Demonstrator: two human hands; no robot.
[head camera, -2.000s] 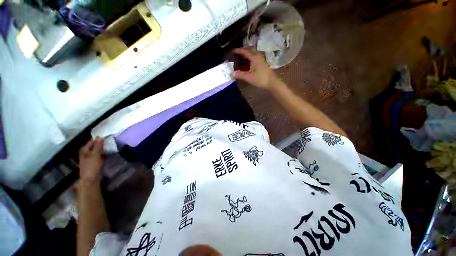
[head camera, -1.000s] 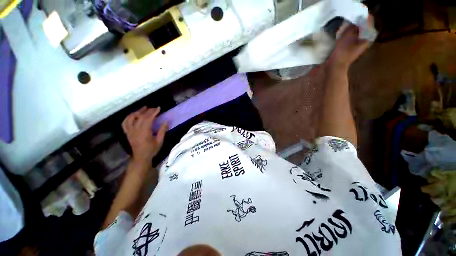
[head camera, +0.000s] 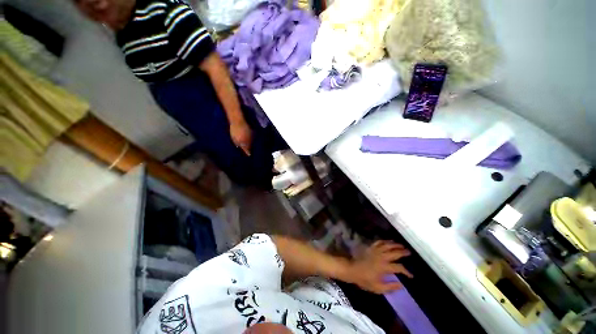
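Note:
A purple fabric band (head camera: 410, 306) lies along my dark-trousered lap and runs out at the bottom edge of the picture. My left hand (head camera: 379, 266) is at its upper end, palm down with the fingers spread; the fingers are not closed round the band. The hand hides the band's end. My right hand is out of the picture. Another purple band (head camera: 418, 146) lies on the white machine table (head camera: 418, 189), with a white strip (head camera: 480, 145) across its right part.
The overlock machine (head camera: 555, 261) and a yellowish opening (head camera: 510, 293) are at lower right. A phone (head camera: 425, 92) leans at the back by bagged material (head camera: 444, 39). A purple heap (head camera: 271, 45) and cream fabric (head camera: 359, 26) lie behind a white cloth (head camera: 300, 121). A person (head camera: 189, 85) stands at back left.
The view has swung left, bringing the person and heaps in. My right hand, earlier lifting white material away to the right, has left the picture. My left hand remains at the lap band.

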